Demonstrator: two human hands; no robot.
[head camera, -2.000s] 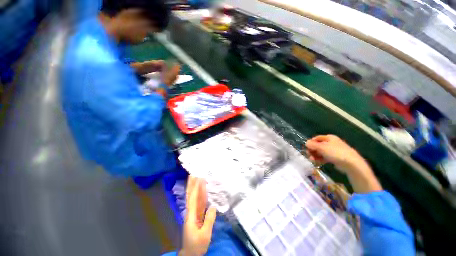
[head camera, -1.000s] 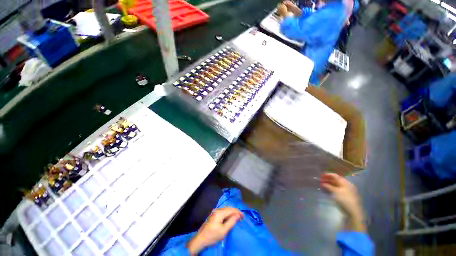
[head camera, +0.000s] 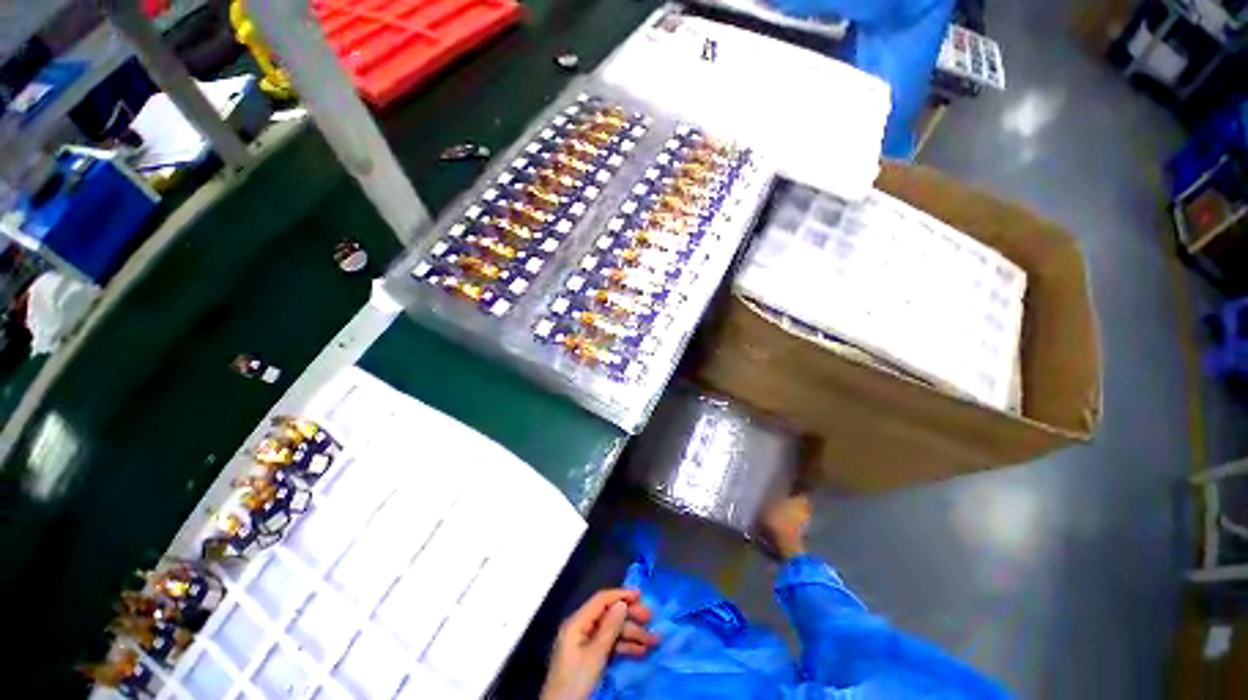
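Note:
My right hand (head camera: 787, 525) is at the near right corner of a shiny clear tray (head camera: 712, 458) below the bench edge. Blur hides whether its fingers grip it. My left hand (head camera: 600, 637) is at the bottom centre, fingers loosely curled, nothing visible in it. On the bench, a clear blister tray (head camera: 513, 335) holds rows of gold-and-black flex modules (head camera: 643, 253). At the lower left, a white compartment tray (head camera: 322, 602) has clusters of loose flex modules (head camera: 267, 492) along its belt-side edge, and a plain white sheet (head camera: 452, 479) covers part of it.
An open brown carton (head camera: 1068, 328) stands at the right with white grid trays (head camera: 890, 280) in it. A white sheet (head camera: 808, 103) lies beyond the blister tray. The green belt (head camera: 178, 315) carries single parts. A grey post (head camera: 342, 123) and red crate (head camera: 397, 34) are upper left. A person's blue sleeve shows at top.
My right hand has moved left from beside the carton to the clear tray's corner. My left hand stays low at centre. The view has shifted, bringing the blister tray and carton closer.

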